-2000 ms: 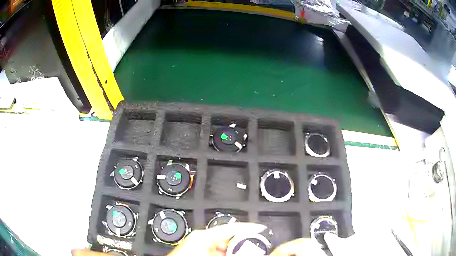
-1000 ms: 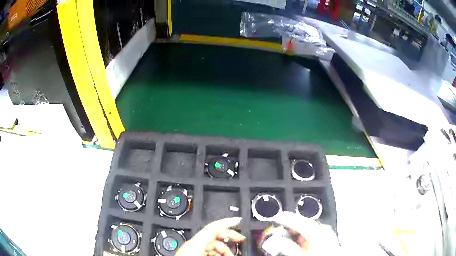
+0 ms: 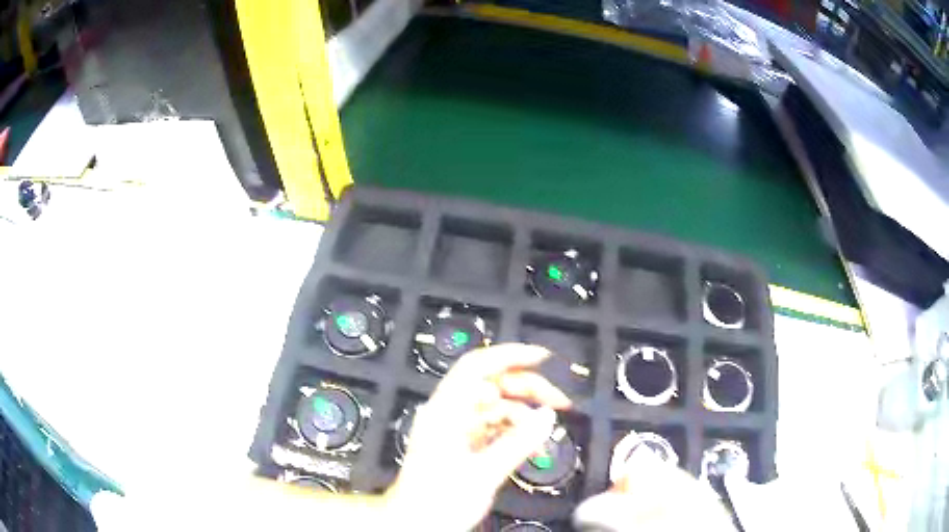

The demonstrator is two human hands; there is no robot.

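The dark grey foam tray [image 3: 343, 200] holds round modules in square pockets. Matt black discs with green dots [image 3: 329, 417] lie in the left and middle columns. Glossy black discs with silver rims [image 3: 646, 375] lie in the two right columns. My left hand [image 3: 473, 421] is over the middle of the tray, fingers curled, fingertips beside a black disc [image 3: 545, 462]; anything between them cannot be told. My right hand [image 3: 661, 499], pale and overexposed, is at the lower edge, fingertips at a silver-rimmed disc [image 3: 643, 451] in its pocket and partly covering it. Whether it grips is unclear.
A green conveyor belt [image 3: 583, 135] lies behind the tray, with a yellow post [image 3: 291, 104] at its left. The white benchtop [image 3: 156, 312] surrounds the tray. A thin dark stick [image 3: 855, 507] lies at lower right. Crumpled clear plastic [image 3: 718, 36] is at the far right.
The view has swung, so the tray sits further right and higher. My left hand has reached further over the tray's middle. The right hand's silver-rimmed disc now shows in the fourth-column pocket.
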